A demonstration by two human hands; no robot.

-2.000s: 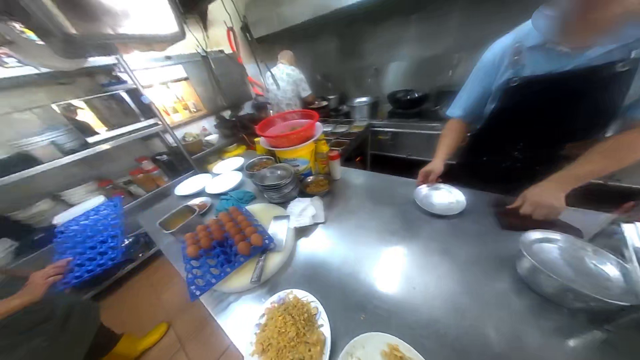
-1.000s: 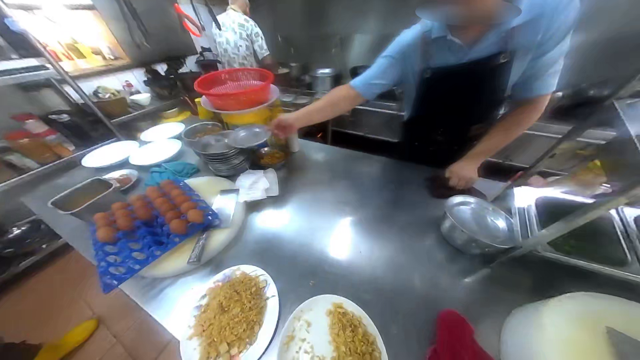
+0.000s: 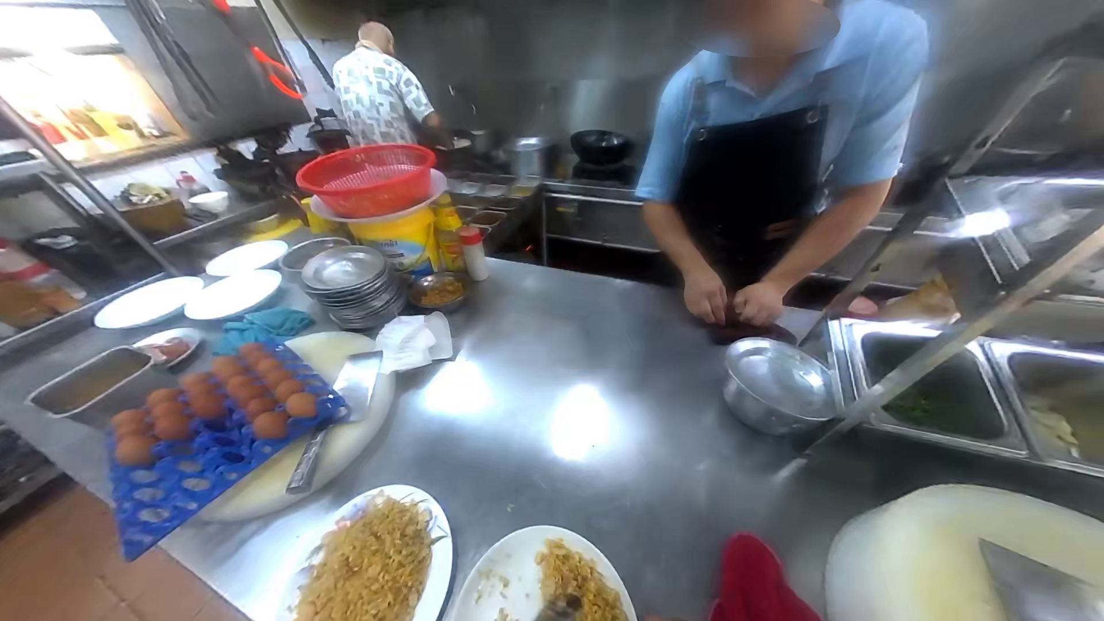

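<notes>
Neither my left hand nor my right hand can be made out. A skin-toned sliver at the bottom edge is too small to identify. Fried rice or similar food lies on a white oval plate (image 3: 442, 552) and on a second white plate (image 3: 492, 573); a dark utensil end rests in the second one's food. To its right is a red cloth-like thing (image 3: 757, 582). A blue egg tray (image 3: 177, 492) with several brown eggs overlaps a round cutting board (image 3: 285, 492), beside a cleaver (image 3: 358, 384). Another cleaver (image 3: 1031, 586) lies on the right cutting board (image 3: 906, 535).
Across the steel counter (image 3: 552, 362), a co-worker (image 3: 750, 164) in a dark apron has both hands near a lidded metal bowl (image 3: 776, 388). Stacked metal dishes (image 3: 349, 285) and a red colander (image 3: 366, 181) stand at left. Food pans (image 3: 940, 388) line the right. Another person (image 3: 379, 86) stands behind.
The co-worker's arm has drawn back from the metal dish stack; both their hands are now together by the bowl. Two seconds ago they held a metal dish over the counter. The view has swung right.
</notes>
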